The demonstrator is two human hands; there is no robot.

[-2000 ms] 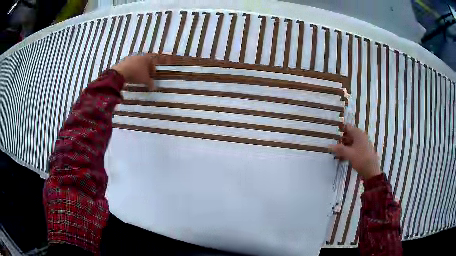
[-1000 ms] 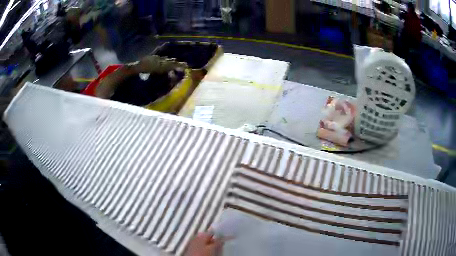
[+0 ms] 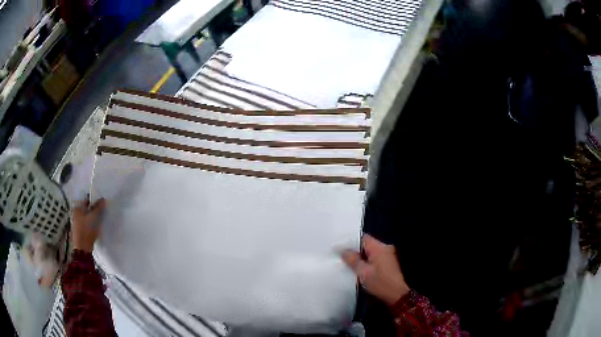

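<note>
A large white backing sheet [image 3: 230,224] with several brown strips [image 3: 230,146] across its far part is held above the long table. My left hand [image 3: 87,220] grips its left edge. My right hand [image 3: 379,265] grips its right edge, thumb on top. The sheet bends and its near part billows. An overlapped row of sheets and strips [image 3: 244,92] lies beyond it; striped sheets also show below its near left edge. The fingers under the sheet are hidden.
A white perforated basket [image 3: 33,194] stands at the left on the side table [image 3: 23,296], with a blurred pinkish packet [image 3: 41,260] near it. Farther along the long table lies a blank-fronted white sheet [image 3: 310,56]. A dark area is at the right.
The view has turned along the table. The sheet with brown strips, earlier lying on the striped row, is now lifted between both my hands. The basket now shows at the left.
</note>
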